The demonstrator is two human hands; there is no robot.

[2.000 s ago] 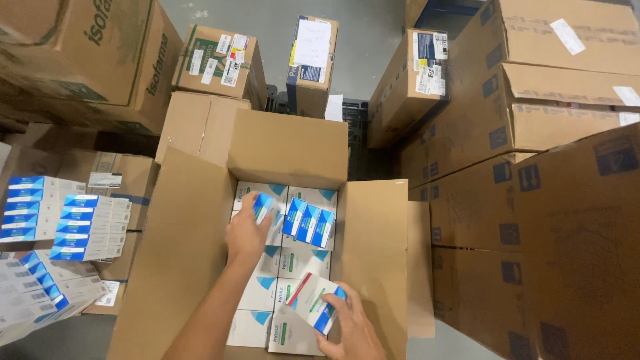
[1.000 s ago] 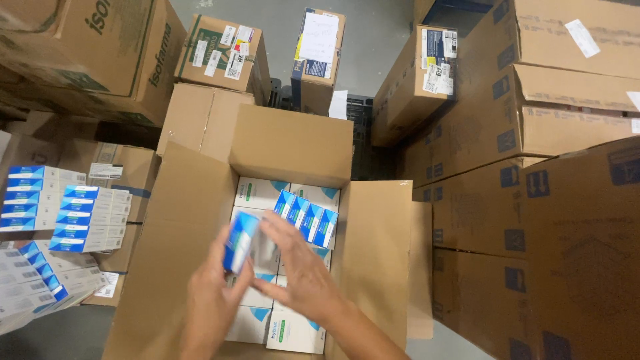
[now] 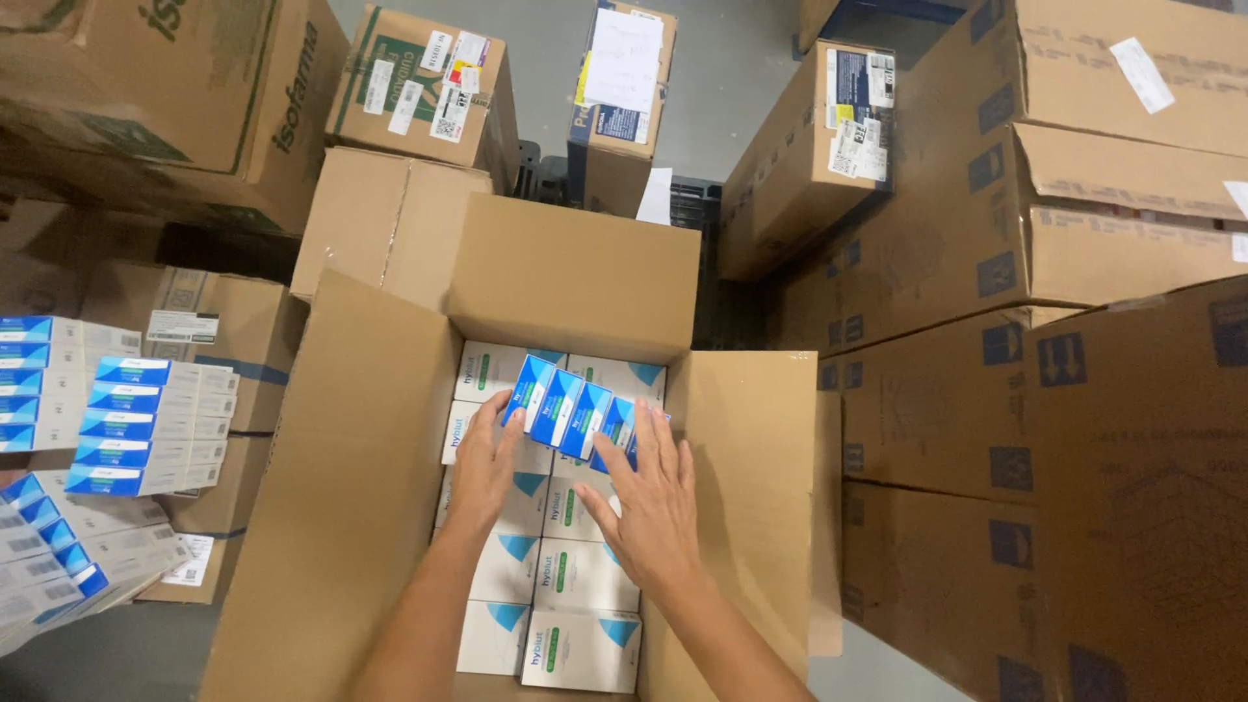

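Observation:
An open cardboard carton (image 3: 575, 278) holds two columns of white product boxes (image 3: 582, 651) with blue corners, lying flat. On top of them, near the carton's far end, several small blue-and-white boxes (image 3: 585, 419) stand side by side in a slanting row. My left hand (image 3: 487, 463) touches the row's left end with thumb and fingers. Spread over the right end is my right hand (image 3: 648, 497), its fingertips on or just above the boxes and partly hiding them. Whether either hand grips a box cannot be told.
Stacks of small blue-and-white boxes (image 3: 161, 426) lie at the left beside and on closed cartons (image 3: 229, 380). Large cartons (image 3: 936, 400) form a wall at the right. Further labelled cartons (image 3: 419, 88) stand beyond, near a black plastic pallet (image 3: 694, 200) on the grey floor.
The small box that both hands held above the carton a second ago is now at the row's left end. Two seconds ago the row was shorter, and my right hand held a white box.

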